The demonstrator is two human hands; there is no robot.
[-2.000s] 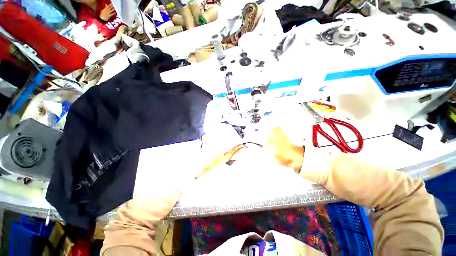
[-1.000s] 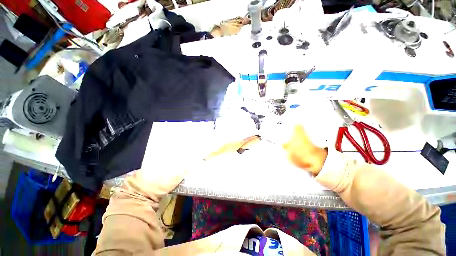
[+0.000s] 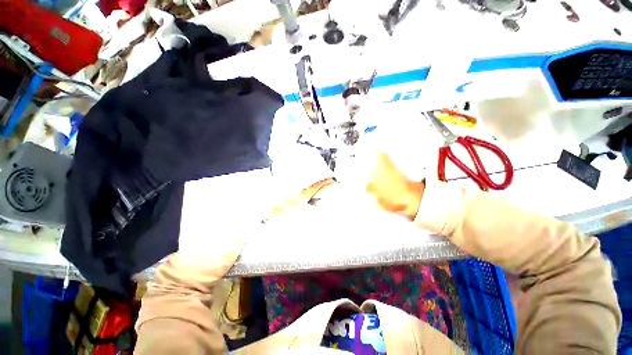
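My right hand (image 3: 393, 187) is at the right of the needle area, with its fingers bleached by glare. My left hand (image 3: 298, 201) is low and left of the needle area, mostly washed out. What either hand holds cannot be made out. The presser foot and needle area (image 3: 331, 154) shows as small dark metal parts just above and between the hands. The dark garment (image 3: 173, 139) lies heaped at the left, with a plaid patch (image 3: 135, 201) on it.
Red-handled shears (image 3: 478, 163) and yellow-orange snips (image 3: 454, 117) lie right of my right hand. A black rectangular object (image 3: 578, 169) is farther right. The sewing machine (image 3: 506, 87) spans the back. A grey vented unit (image 3: 29, 187) stands far left. Blue crates (image 3: 481, 298) are below.
The camera view has shifted. My hands, the garment and the shears keep about the same places relative to the machine.
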